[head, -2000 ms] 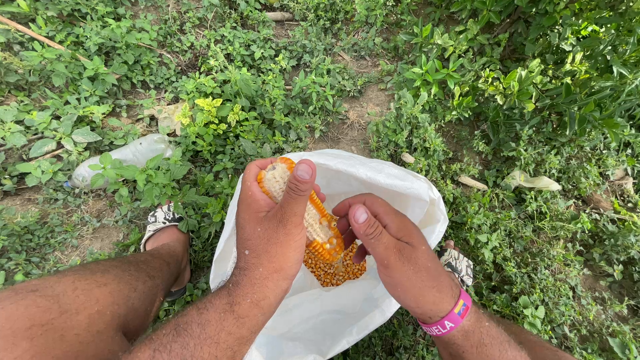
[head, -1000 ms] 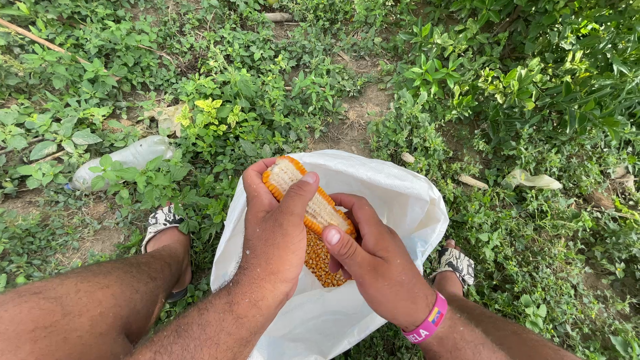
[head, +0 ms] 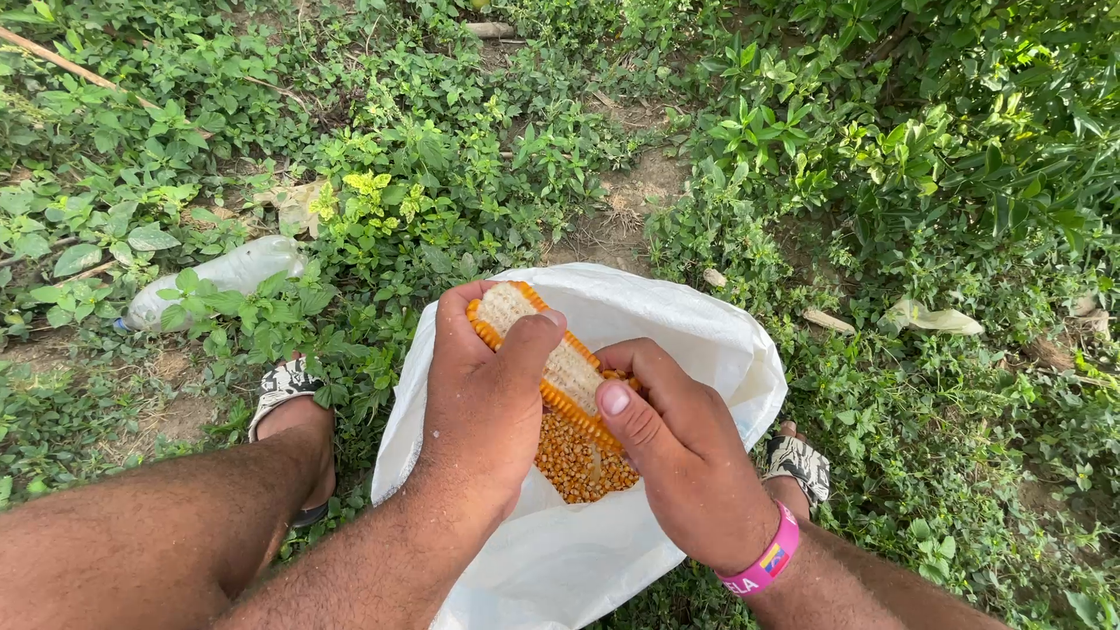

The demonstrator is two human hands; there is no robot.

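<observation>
An ear of dried orange corn (head: 573,372) slants over the mouth of a white woven sack (head: 560,551). A wide strip of its pale cob is bare, with orange kernels along both sides. My left hand (head: 494,385) grips its upper end, thumb laid on the bare cob. At the lower end my right hand (head: 687,446) holds the ear between thumb and curled fingers; its fingertips are partly hidden. Loose corn kernels (head: 582,464) lie inside the sack below the ear. A pink wristband (head: 766,560) circles my right wrist.
My legs and sandalled feet flank the sack, with one patterned sandal (head: 284,385) at left and another (head: 798,464) at right. A plastic bottle (head: 227,276) lies in the weeds at left. A stick (head: 66,63) lies at upper left, and a plastic scrap (head: 936,318) at right.
The ear's bare cob strip faces up more fully than two seconds ago. My right hand has shifted on the ear's lower end, its thumb now pressed against the cob. The sack has stayed in place.
</observation>
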